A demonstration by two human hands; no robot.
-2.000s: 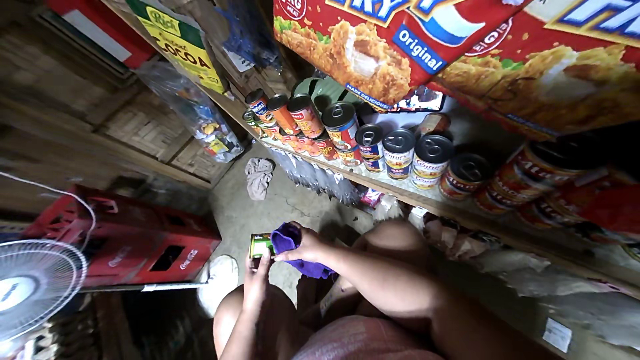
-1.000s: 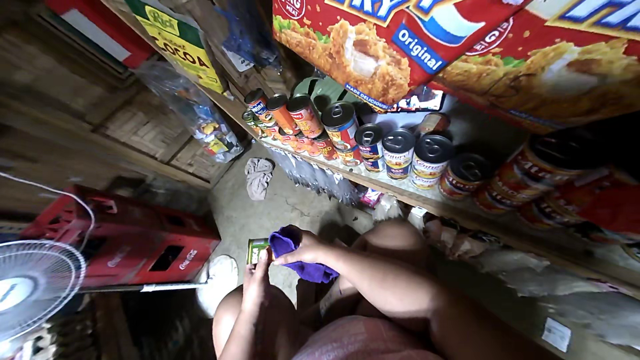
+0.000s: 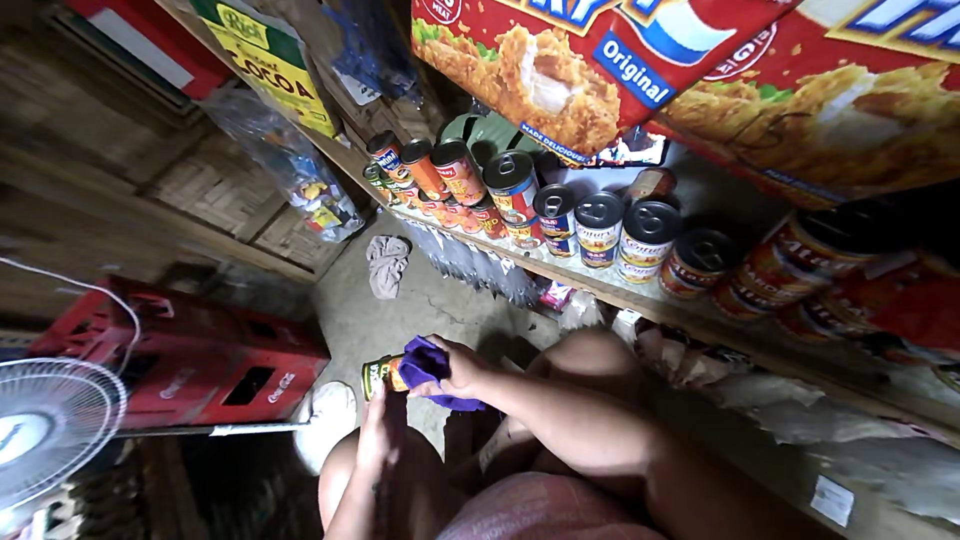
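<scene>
Low in front of my body, my left hand [image 3: 381, 420] grips a small food can [image 3: 374, 379] with a green and yellow label. My right hand [image 3: 457, 371] clutches a purple cloth [image 3: 425, 363] and presses it against the can's right end, which it partly covers. Part of the cloth hangs below my right hand. The fingers behind the can and inside the cloth are hidden.
Stacked food cans [image 3: 512, 191] line a wooden shelf [image 3: 570, 276] ahead, beneath large red packs [image 3: 540, 82]. Red plastic crates [image 3: 217, 360] and a fan [image 3: 52, 435] stand at left. A crumpled grey cloth [image 3: 388, 266] lies on the concrete floor [image 3: 450, 304].
The can has turned in my left hand, and more of its coloured label shows than one second ago. The purple cloth has shifted and bunched differently in my right hand.
</scene>
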